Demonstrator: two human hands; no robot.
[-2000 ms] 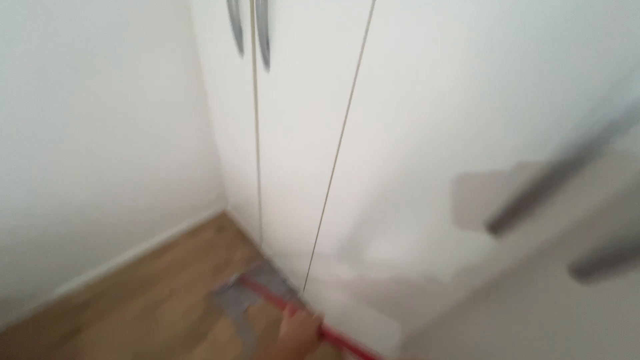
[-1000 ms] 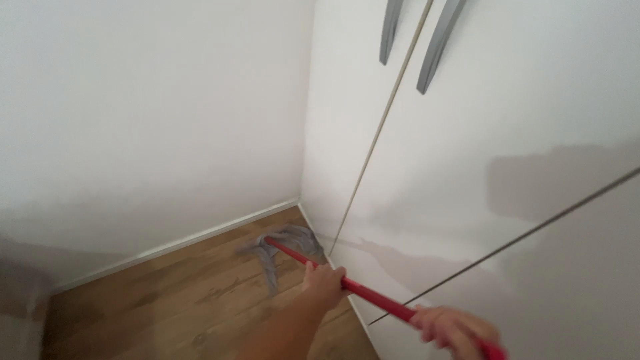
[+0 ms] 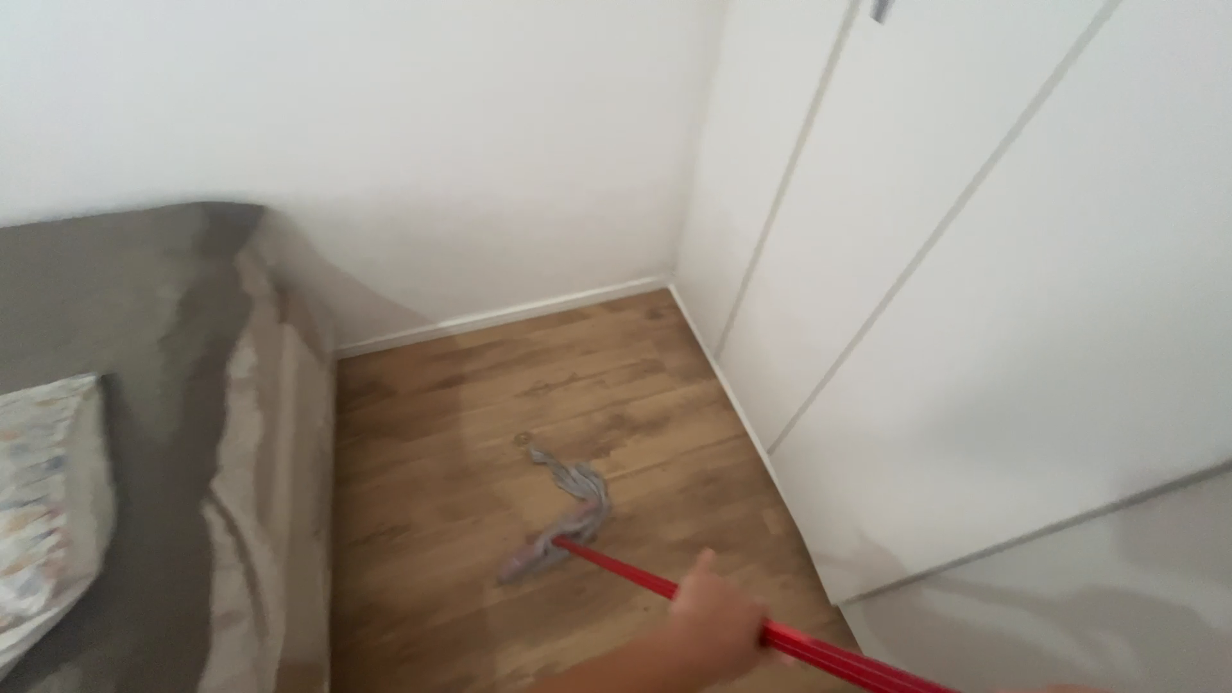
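My left hand [image 3: 717, 621] is closed around the red handle [image 3: 837, 659] of a floor mop, its forearm coming in from the bottom edge. The handle slants down and away to the left. At its far end a grey cloth [image 3: 582, 496] lies twisted on the wood-look floor, between the bed and the wardrobe. Only a sliver of my right hand [image 3: 1064, 688] shows at the bottom edge, near the handle's upper part; its grip is cut off by the frame.
A bed with a grey-brown cover [image 3: 173, 289] and a patterned pillow [image 3: 48, 500] stands at the left. White wardrobe doors [image 3: 982, 337] rise at the right. A white baseboard [image 3: 500, 316] runs along the back wall to the corner.
The cloth has moved from beside the wardrobe base near the corner to the open floor nearer the bed. The view has swung left, bringing in the bed; my right hand has mostly left it.
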